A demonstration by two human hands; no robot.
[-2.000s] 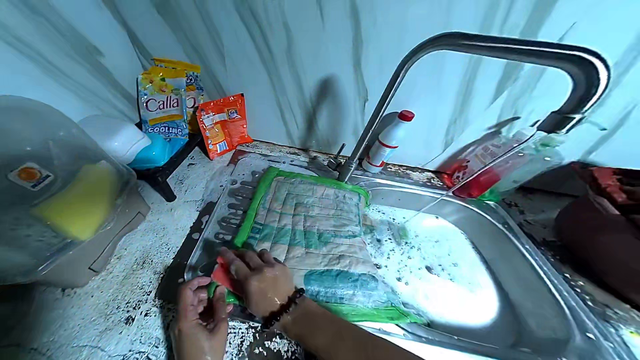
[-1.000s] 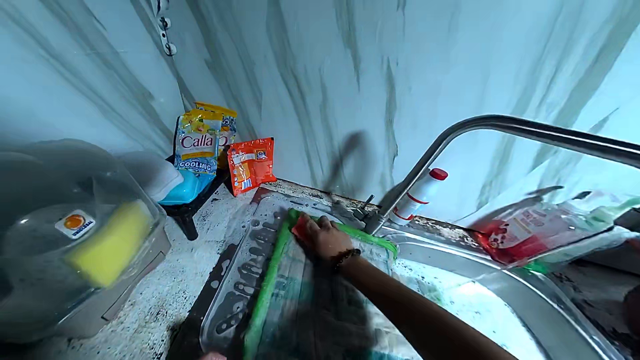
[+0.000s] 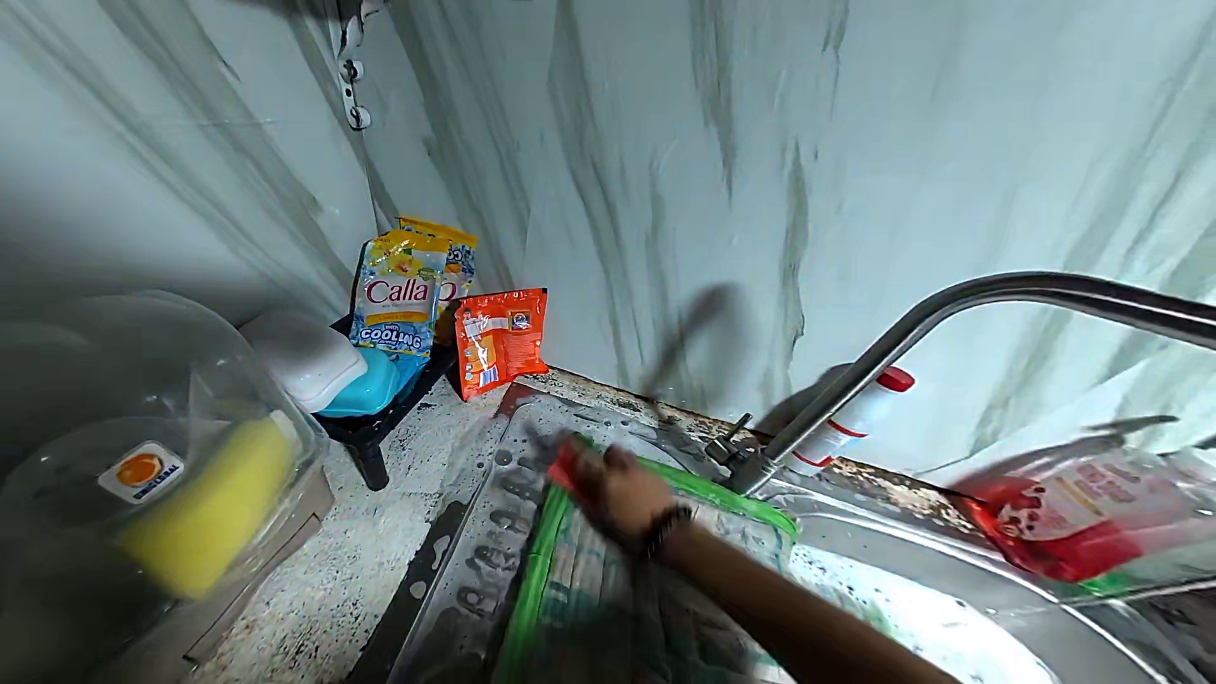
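My right hand [image 3: 617,489], blurred and wearing a dark beaded bracelet, is closed on a small red object [image 3: 567,463], mostly covered by the fingers. It is at the upper left corner of a wet quilted mat [image 3: 698,608] with green edging [image 3: 541,560]. The mat lies on the ribbed drainboard of a steel sink [image 3: 465,560] and reaches toward the basin. Its lower part is in shadow and cut off by the frame. My left hand is out of view.
A curved steel faucet [image 3: 893,342] and a white bottle with a red cap [image 3: 850,418] stand behind the mat. Right lies a red-and-clear pouch [image 3: 1073,522]. Left are a clear plastic container [image 3: 57,532], a black rack [image 3: 370,437], a Calla packet [image 3: 399,294] and an orange packet [image 3: 501,340].
My right hand has moved from the mat's lower left side up to its upper left corner, with the red object. My left hand has left the view. The view has shifted noticeably.
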